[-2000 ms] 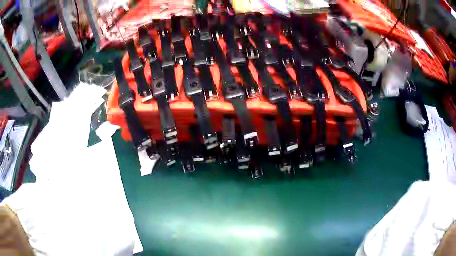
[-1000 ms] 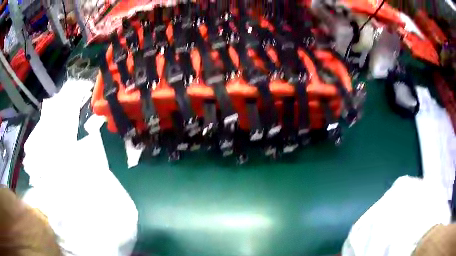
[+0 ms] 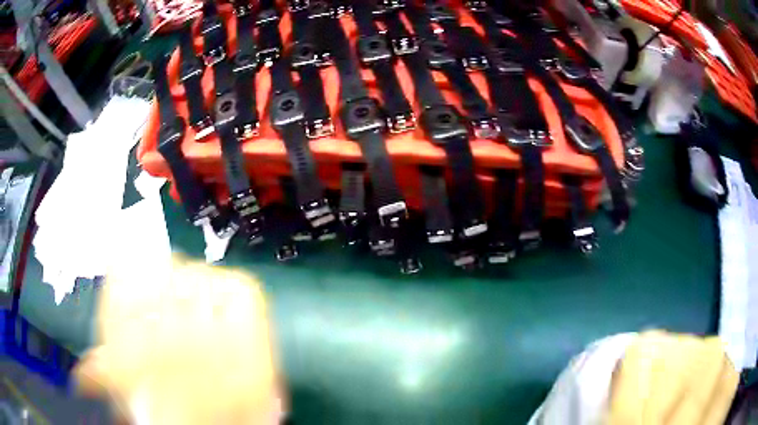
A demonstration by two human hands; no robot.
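Several smartwatches (image 3: 364, 116) with long black straps lie face down in rows over an orange-red tray (image 3: 332, 152), their buckles hanging past its front edge. Round sensor rings show on some. My left hand (image 3: 187, 340) is large, overexposed and blurred at the bottom left, in front of the tray and apart from it. My right hand (image 3: 675, 378) is at the bottom right, cut off by the lower edge, beside a white sleeve. Fingers cannot be made out on either hand, and nothing can be told in them.
White papers (image 3: 91, 191) lie left of the tray. A printed sheet (image 3: 738, 266) lies at the right edge, near a dark object with a pale centre (image 3: 705, 173). A whitish container (image 3: 671, 95) stands behind right. The bench mat (image 3: 432, 332) is green. Blue plastic (image 3: 35, 349) shows lower left.
Both hands have come further into view from the lower corners, the left moving right and up. The view has shifted, so the tray sits higher. The watches show no clear change of place on it.
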